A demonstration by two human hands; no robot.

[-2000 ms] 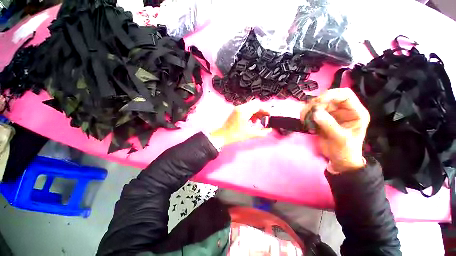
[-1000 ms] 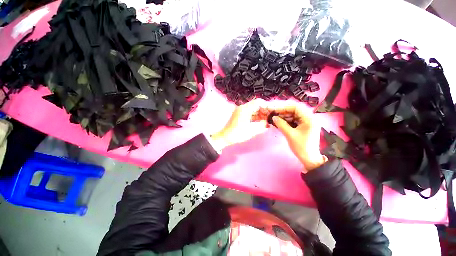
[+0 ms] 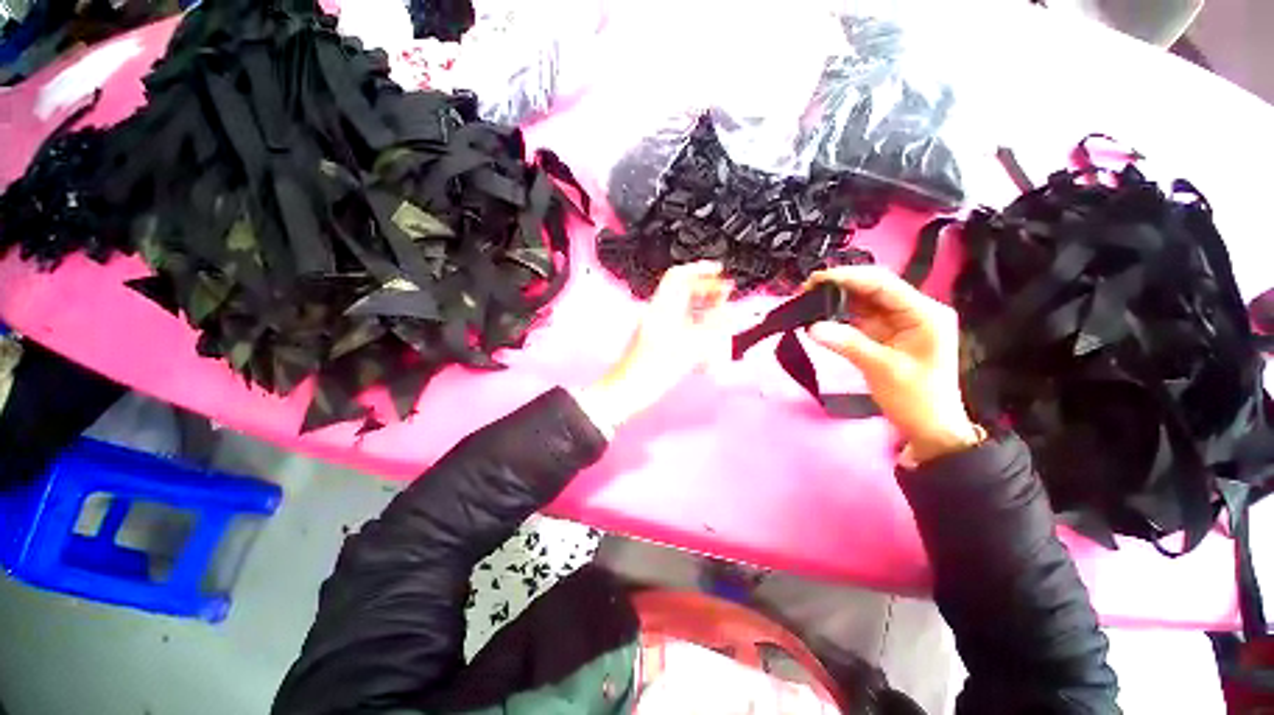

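My right hand (image 3: 894, 342) holds a black webbing strap (image 3: 782, 319) near its upper part. One end of the strap points left towards my left hand, and a loop hangs below the fingers. My left hand (image 3: 664, 342) is just left of the strap and apart from it, at the front of the buckle pile. Its fingertips are close together; whether a small buckle is between them cannot be told. Small black buckles (image 3: 741, 224) lie in a low pile behind my hands.
A big heap of finished strap pieces (image 3: 335, 224) lies at the left, loose webbing (image 3: 1118, 335) at the right. Clear plastic bags (image 3: 887, 126) lie behind the buckles. The pink table (image 3: 727, 475) curves across. A blue stool (image 3: 140, 531) stands on the floor at the left.
One second ago my hands were together over a small black thing. Now they are apart, and my right hand has moved right and holds a strap.
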